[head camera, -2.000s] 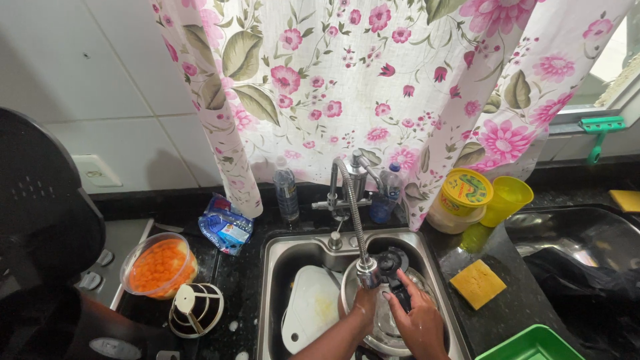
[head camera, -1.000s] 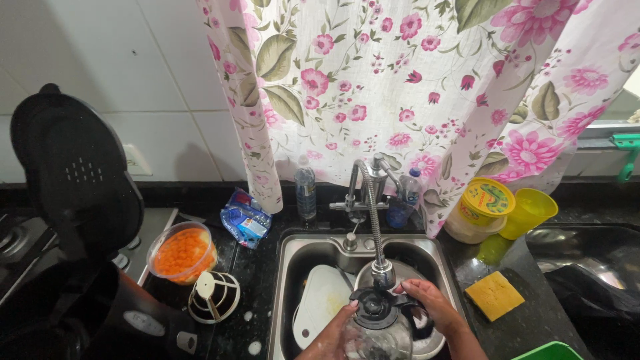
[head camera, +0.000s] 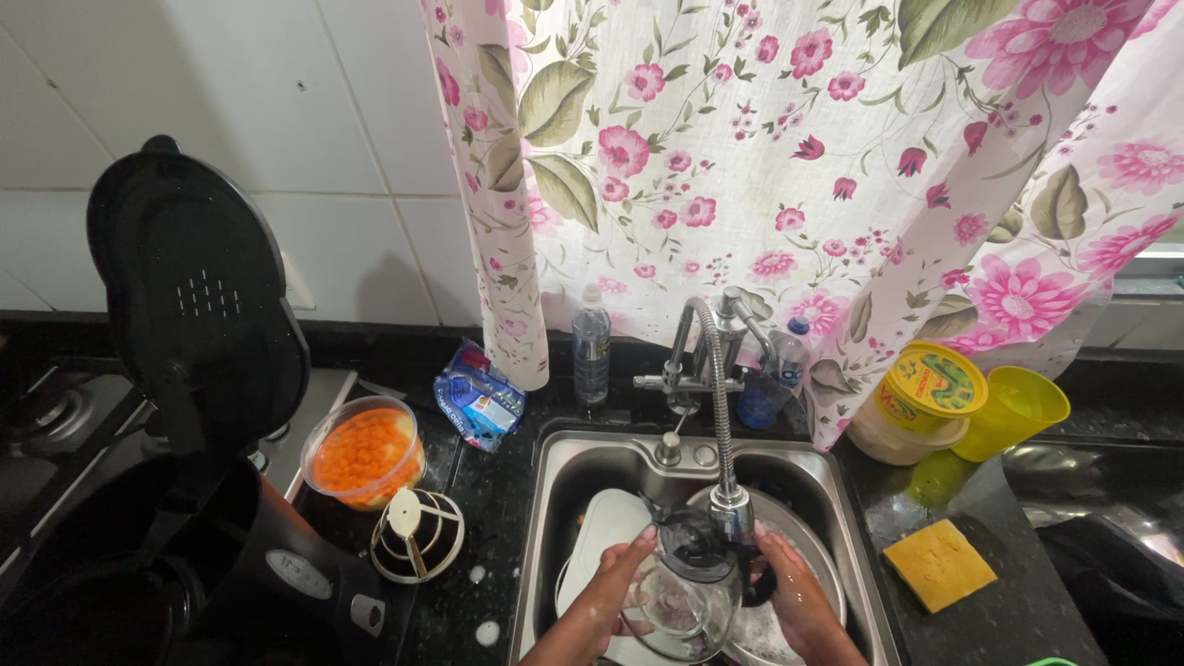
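A glass coffee carafe (head camera: 680, 606) with a black lid (head camera: 696, 548) is held over the steel sink (head camera: 546, 518). My left hand (head camera: 601, 601) grips the left side of its glass body. My right hand (head camera: 794, 592) is at the black handle (head camera: 760, 585) on the other side. The chrome spray head (head camera: 732, 511) of the flexible faucet hangs right beside the lid. Below, in the sink, lie a white board (head camera: 610, 527) and a round metal pan (head camera: 814, 546) with sudsy water.
A coffee maker (head camera: 277, 555) with its lid raised, a tub of diced carrots (head camera: 365, 453) and a filter holder (head camera: 418, 536) stand left. Bottles (head camera: 592, 356) stand behind the sink. A yellow sponge (head camera: 939, 564), a yellow tub (head camera: 925, 388) and a yellow cup (head camera: 1017, 416) are right.
Two seconds ago my hands held the black lid part under the faucet; now they hold the glass carafe with the lid on top. The view has shifted left.
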